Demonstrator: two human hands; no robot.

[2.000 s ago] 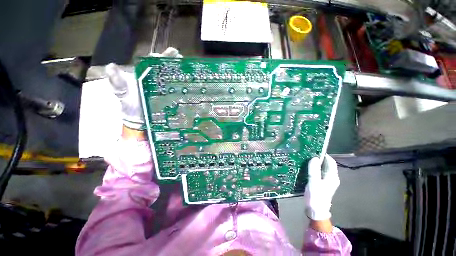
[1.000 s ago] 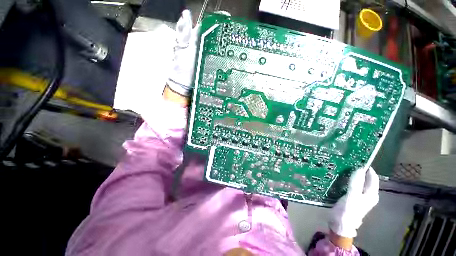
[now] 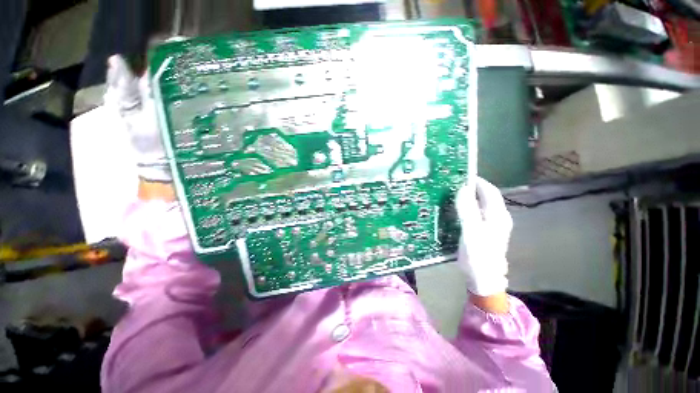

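A wide green circuit board [image 3: 307,157] is held up in front of my chest, solder side facing me, with a white outline and a stepped lower left corner. Strong glare covers its upper right part. My left hand [image 3: 140,127], in a white glove, holds its left edge; some fingers are hidden behind the board. My right hand [image 3: 483,234], in a white glove, grips its lower right edge. The board's component side is hidden.
A white paper sheet [image 3: 94,180] lies on the bench at the left. A metal rail [image 3: 591,67] runs to the right behind the board. More boards and parts [image 3: 633,27] are at the upper right. A ribbed dark unit [image 3: 668,284] stands at the lower right.
The board first swung right and tilted in the view, then came back left and nearly level. Both hands kept their hold. Glare now covers its upper right part.
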